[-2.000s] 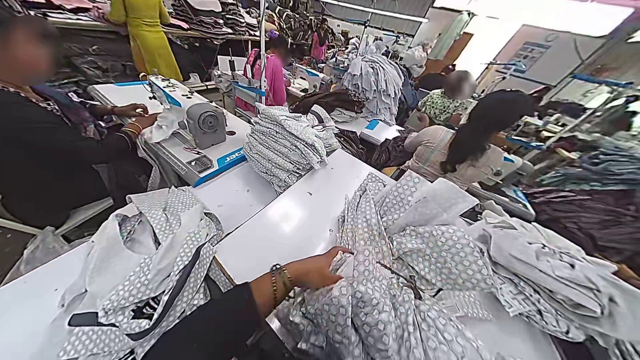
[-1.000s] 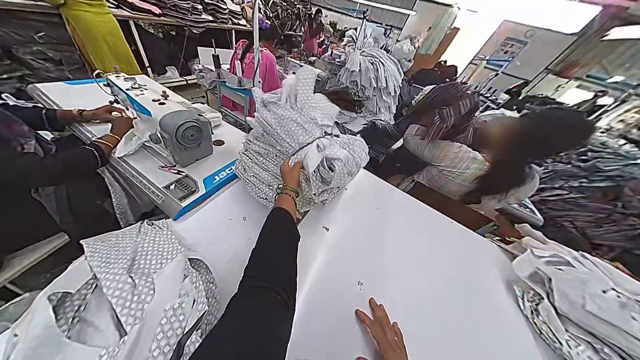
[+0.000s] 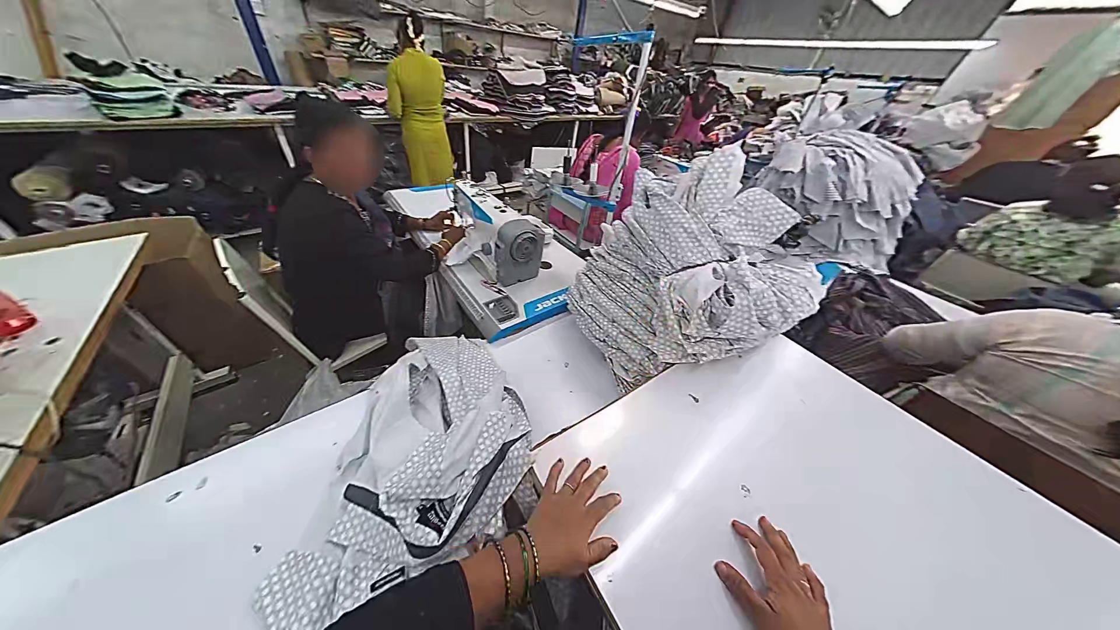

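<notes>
My left hand (image 3: 570, 518), with a ring and bangles at the wrist, is spread at the left edge of the white table (image 3: 840, 455), holding nothing. To its right, my right hand (image 3: 777, 573) lies with fingers apart and nothing in it, near the bottom edge of the view. Close to my left wrist lies a loose patterned grey and white garment (image 3: 446, 472) with dark trim and a label. A large bundle of similar patterned fabric pieces (image 3: 691, 271) sits at the table's far corner, beyond both hands.
A worker in black (image 3: 341, 245) sits at a Jack sewing machine (image 3: 516, 249) at upper left. Dark fabric (image 3: 862, 319) and a person's pale sleeve (image 3: 1024, 359) are beyond the table's right edge. A gap separates the tabletops beside my left hand.
My left hand has let go of the fabric bundle and come back to the near table edge. The fabric my left hand touched two seconds ago no longer lies before me. The view has swung left.
</notes>
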